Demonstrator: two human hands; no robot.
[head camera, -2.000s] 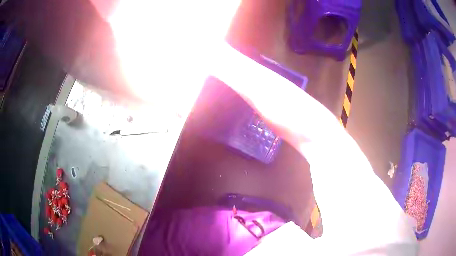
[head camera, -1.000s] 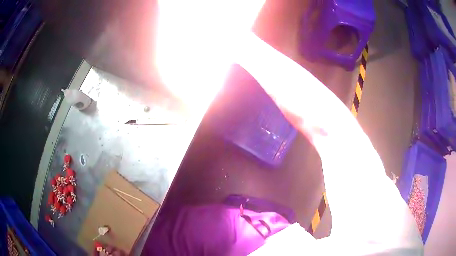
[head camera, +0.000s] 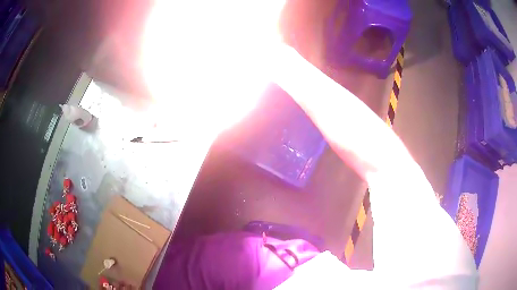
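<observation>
My right arm (head camera: 363, 153) is overexposed and reaches from the lower right to the top centre. My right hand is lost in white glare there, so its fingers and anything in them cannot be made out. My left hand is not in view. A tan cardboard pad (head camera: 122, 241) lies on the metal bench. Two thin pale sticks (head camera: 134, 220) and a small whitish pot or cap (head camera: 109, 263) are on it. Red-and-white pieces (head camera: 106, 282) show at its lower end, cut off by the frame edge. A heap of red-haired figures (head camera: 63, 218) lies left of the pad.
A slim dark-tipped tool (head camera: 154, 140) and a whitish bottle (head camera: 77, 116) are farther up the bench. A blue crate (head camera: 20, 266) is at lower left. A blue bin (head camera: 289, 156) and a stool (head camera: 371, 34) stand right of the bench. More blue crates (head camera: 487, 107) line the far right.
The view has shifted slightly back and forth. More red-and-white pieces show at the pad's lower end than two seconds ago. My right arm and the glare have moved a little within the picture.
</observation>
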